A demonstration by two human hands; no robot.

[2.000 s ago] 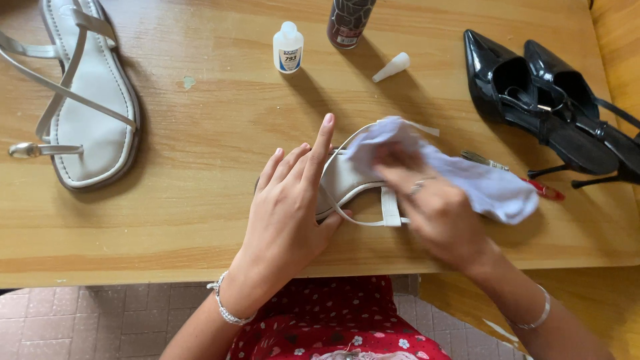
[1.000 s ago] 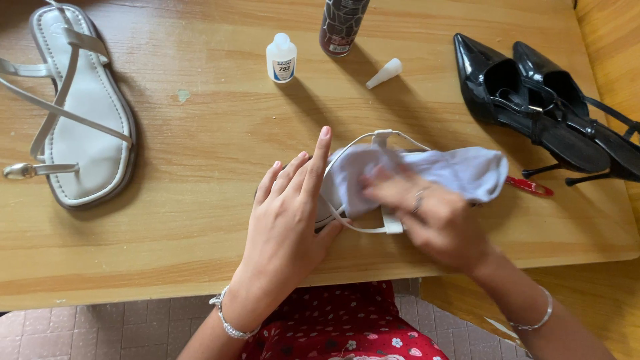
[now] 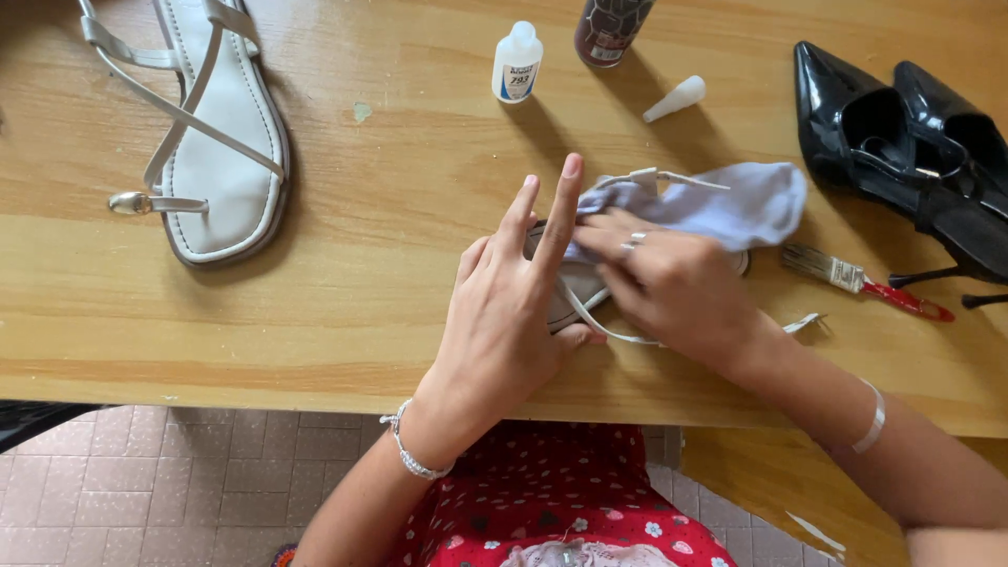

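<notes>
A strappy sandal [image 3: 581, 283] with a light insole lies on the wooden table, sole down, partly hidden by both hands. My left hand [image 3: 512, 307] grips its left end, thumb at the near edge and two fingers raised. My right hand [image 3: 669, 276], with a ring on one finger, presses a pale lavender cloth [image 3: 732, 205] onto the sandal's insole; the cloth trails off to the right. One thin strap loops out at the near side, another at the far side. The matching sandal [image 3: 224, 165], with crossed straps and a metal-tipped toe strap, lies at the left.
Beyond my hands stand a small white bottle [image 3: 517, 67] and a dark can [image 3: 613, 30], with a translucent nozzle cap [image 3: 675, 98] lying nearby. A red-handled brush [image 3: 866, 283] and black patent heels [image 3: 882, 142] lie at the right. The table's front edge [image 3: 331, 408] runs before me.
My right hand and the cloth have shifted over the sandal, toward my left hand. The brush, largely covered by the cloth a second ago, now shows. My left hand keeps its hold.
</notes>
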